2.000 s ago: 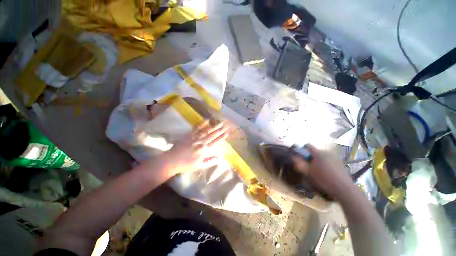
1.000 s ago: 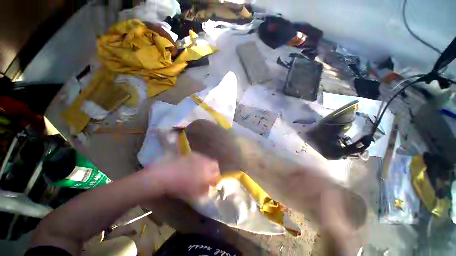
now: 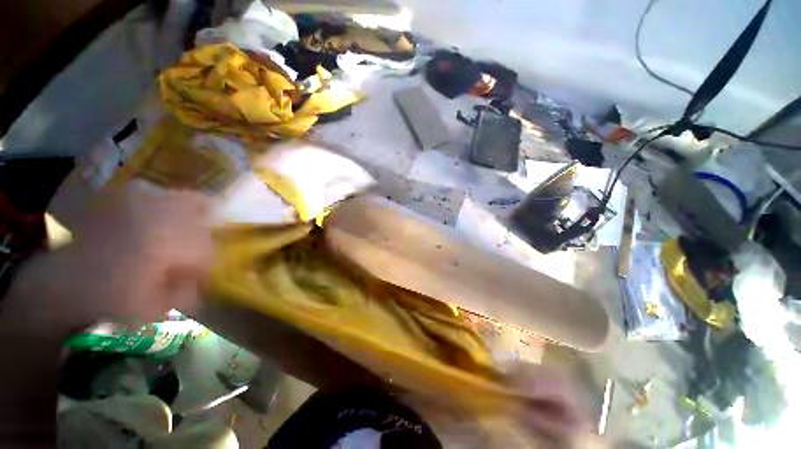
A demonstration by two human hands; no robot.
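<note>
The garment piece (image 3: pixel 351 320) is stretched between my hands in front of the sleeve board, mostly yellow side showing, with a white part (image 3: pixel 321 180) behind at the upper left. My left hand (image 3: pixel 171 259) is blurred and grips its left end. My right hand (image 3: pixel 549 408) is strongly blurred at its lower right end and appears to hold it. The long beige sleeve board (image 3: pixel 465 272) lies bare on the table. The iron (image 3: pixel 558 210) stands on its heel behind the board, with no hand on it.
A crumpled yellow heap (image 3: pixel 228 88) lies at the upper left. A grey block (image 3: pixel 421 117) and a dark flat rectangle (image 3: pixel 496 138) lie at the back. The iron's cord (image 3: pixel 625 162) loops at the right. A clear plastic bag (image 3: pixel 652 294) lies beyond the board's right end.
The garment has come off the sleeve board towards me and now shows its yellow side. My left hand has moved left. The iron, first in my right hand, was set upright behind the board.
</note>
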